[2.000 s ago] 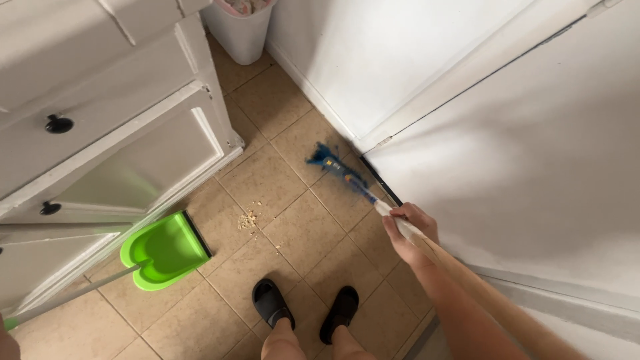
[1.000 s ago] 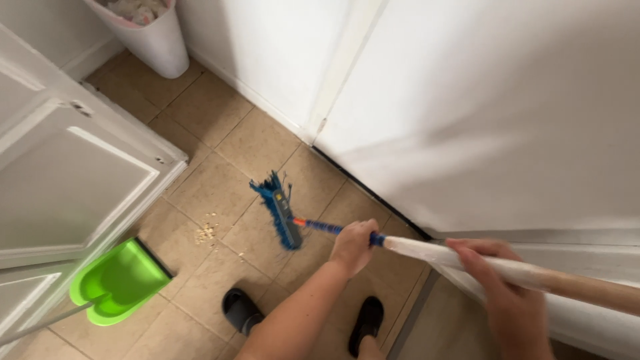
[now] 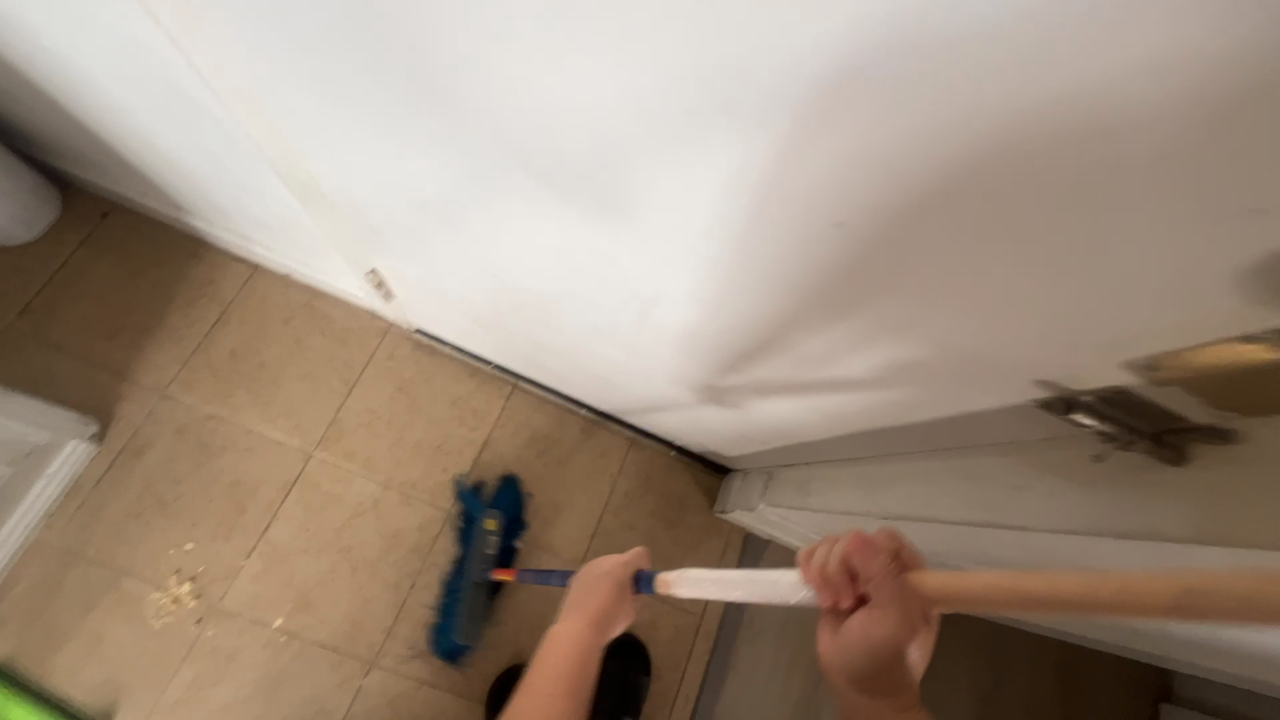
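A broom with a blue bristle head (image 3: 478, 570) rests on or just above the tiled floor, its long wooden handle (image 3: 1060, 593) reaching to the right edge. My left hand (image 3: 604, 590) is closed around the lower handle near the blue section. Further up, around the white-wrapped part, my right hand (image 3: 870, 600) grips the same handle. Left of the broom head lies a small pile of pale crumbs (image 3: 175, 598) with a few stray bits around it. Only the green edge of a dustpan (image 3: 35, 697) shows in the bottom left corner.
A white door (image 3: 600, 220) with a metal latch (image 3: 1140, 420) stands ahead, its dark bottom edge near the floor. The corner of a white cabinet (image 3: 50, 470) is at left, and a white bin (image 3: 22, 200) at upper left. Black slippers (image 3: 622, 675) are below my left arm.
My left hand, not on the broom two seconds ago, holds its lower handle in the last two frames. The broom head has moved away from the crumbs. The view has swung right.
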